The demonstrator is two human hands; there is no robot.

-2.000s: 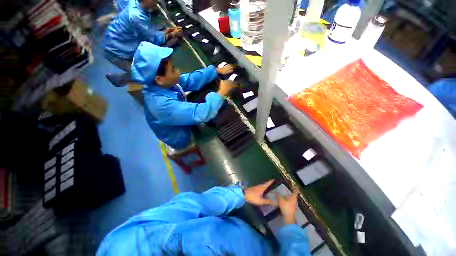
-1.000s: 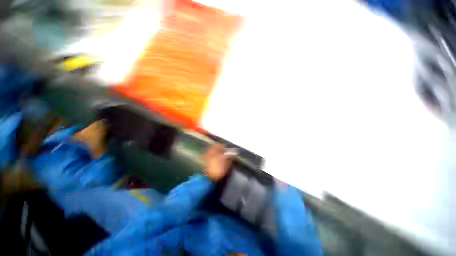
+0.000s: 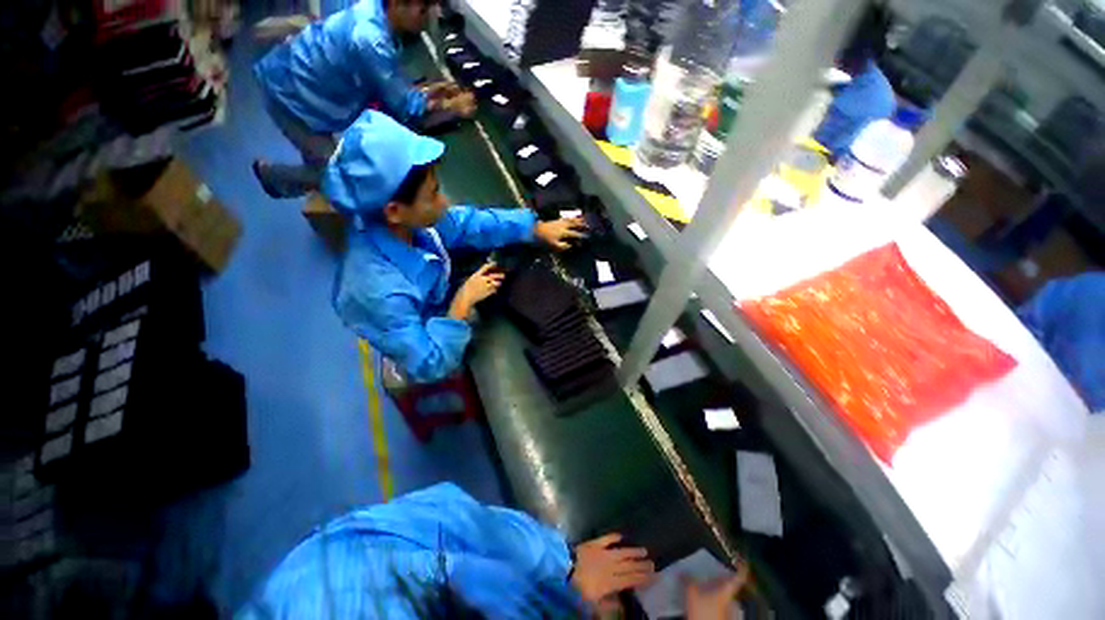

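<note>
My left hand (image 3: 610, 569) lies on the near side of a black tray (image 3: 664, 523) at the bottom of the view, fingers bent. My right hand (image 3: 715, 593) is blurred and partly cut off by the lower edge. A large grey piece (image 3: 670, 581) lies between the hands; my right fingers are over its right side. Whether either hand grips it cannot be told. Across the line divider, another large grey piece (image 3: 760, 492) lies on a black carrier, with a small white part (image 3: 721, 418) above it.
A ribbed row of black trays (image 3: 570, 345) stands beside a seated worker in blue (image 3: 406, 260). A grey post (image 3: 715, 182) rises from the line's shelf edge. A red-orange bag (image 3: 879, 345) and bottles lie or stand on the white shelf. Cartons and trays are on the floor at left.
The view swung right and came back. Several grey pieces showed under my hands two seconds ago; now bare black tray shows above my hands, with a grey piece between them. The neighbouring worker's hands moved apart.
</note>
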